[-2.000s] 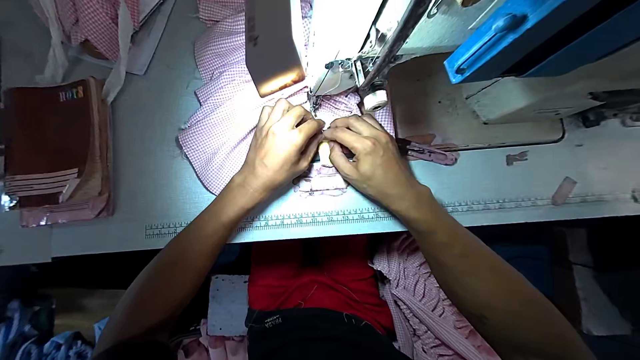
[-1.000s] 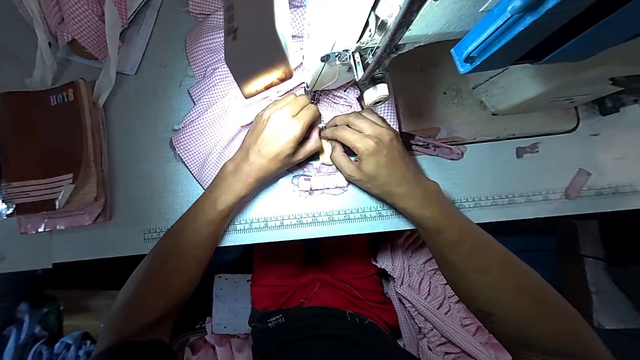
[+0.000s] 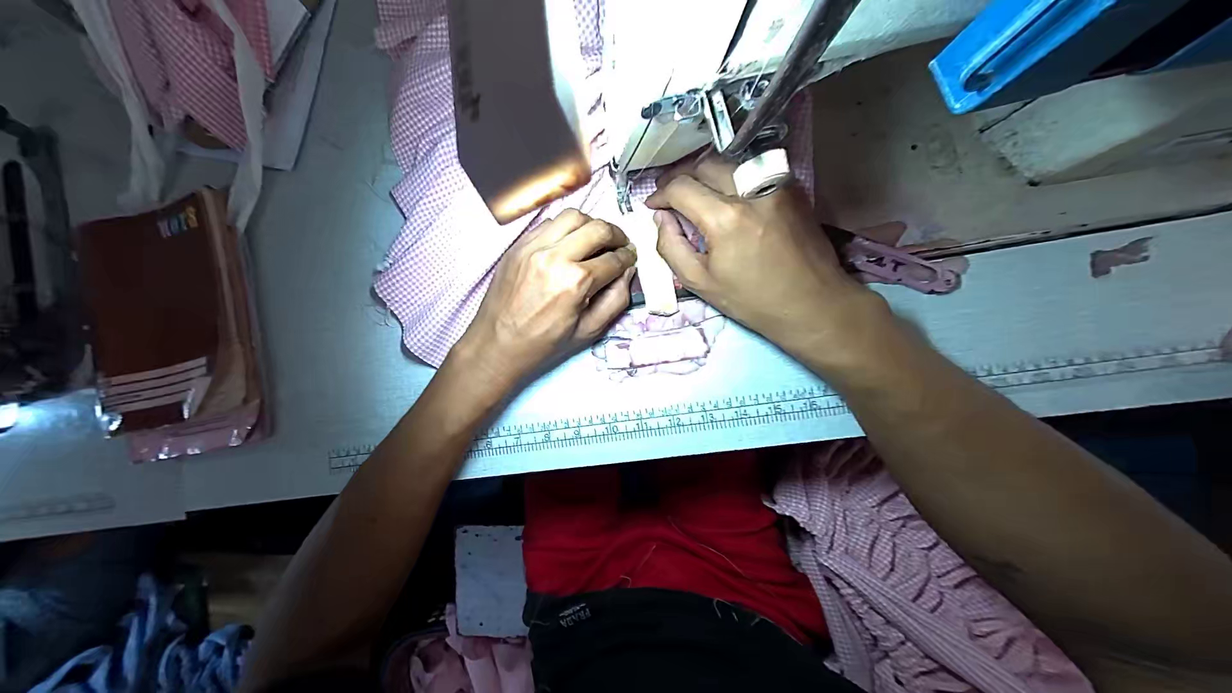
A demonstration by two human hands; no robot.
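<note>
Pink checked fabric (image 3: 433,192) lies under the head of a sewing machine (image 3: 664,125), brightly lit at the presser foot (image 3: 624,192). Just left of and below the foot, my left hand (image 3: 568,279) rests with curled fingers at the fabric's edge; whether they pinch it is hidden. On the foot's other side is my right hand (image 3: 741,241), its thumb and forefinger close together by the cloth, their grip unclear. A narrow pale strip (image 3: 656,279) runs between the hands towards me.
Pink-handled thread snips (image 3: 905,269) lie right of my right wrist. A printed ruler scale (image 3: 654,423) follows the table's front edge. Brown-covered books (image 3: 149,308) lie at left, below hanging pink cloth (image 3: 192,67). Gathered pink fabric (image 3: 914,558) hangs by my lap.
My right hand has moved up beside the presser foot, away from my left hand. The pale strip now shows between them.
</note>
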